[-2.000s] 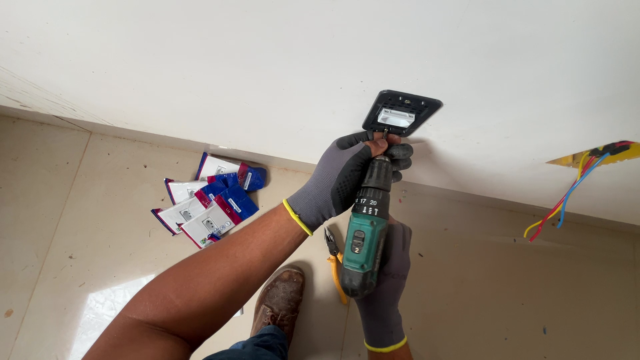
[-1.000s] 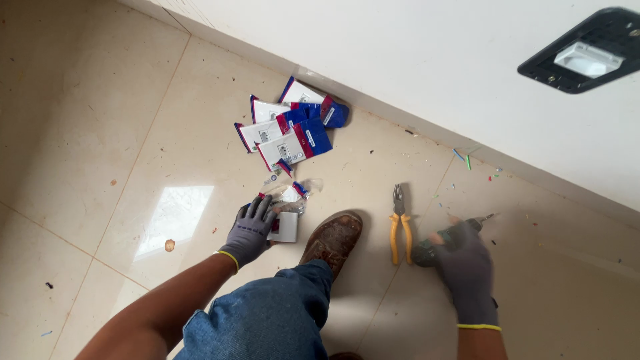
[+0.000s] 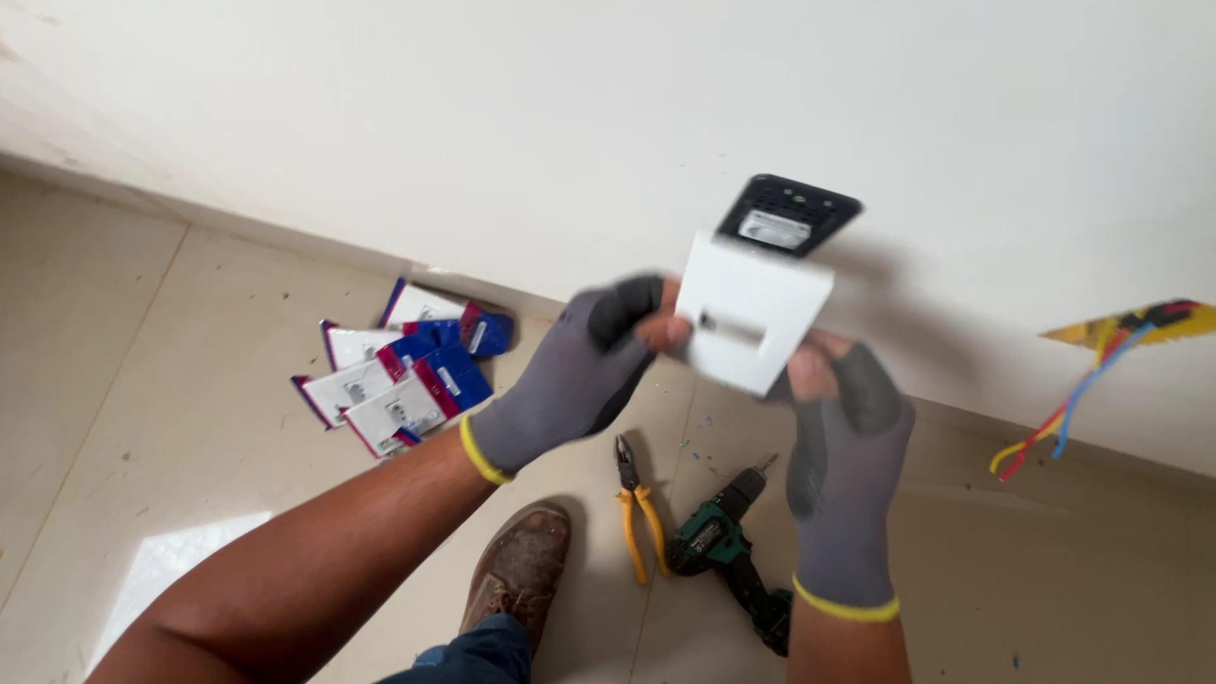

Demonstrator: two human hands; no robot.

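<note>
A white wall plate [image 3: 760, 296] with a slot-shaped opening is held up between both gloved hands, slightly blurred. My left hand [image 3: 594, 356] grips its left edge with bare fingertips and thumb. At its lower right edge, my right hand [image 3: 844, 413] holds it too. Just behind and above the plate, the black mounting frame [image 3: 790, 214] with a white module sits on the wall; the plate hides its lower part. Whether plate and frame touch, I cannot tell.
On the floor lie combination pliers [image 3: 638, 513] with yellow handles and a green cordless drill [image 3: 712, 532]. Packaged outlets [image 3: 380, 380] lie near the wall's foot at left. Red, yellow and blue wires [image 3: 1078, 389] hang from a yellow-edged wall opening at right. A brown shoe [image 3: 522, 570] stands below.
Two seconds ago the right hand held the drill at the black frame; now the drill lies on the floor. Both hands have risen from near the floor and hold the white plate. The view has swung back.
</note>
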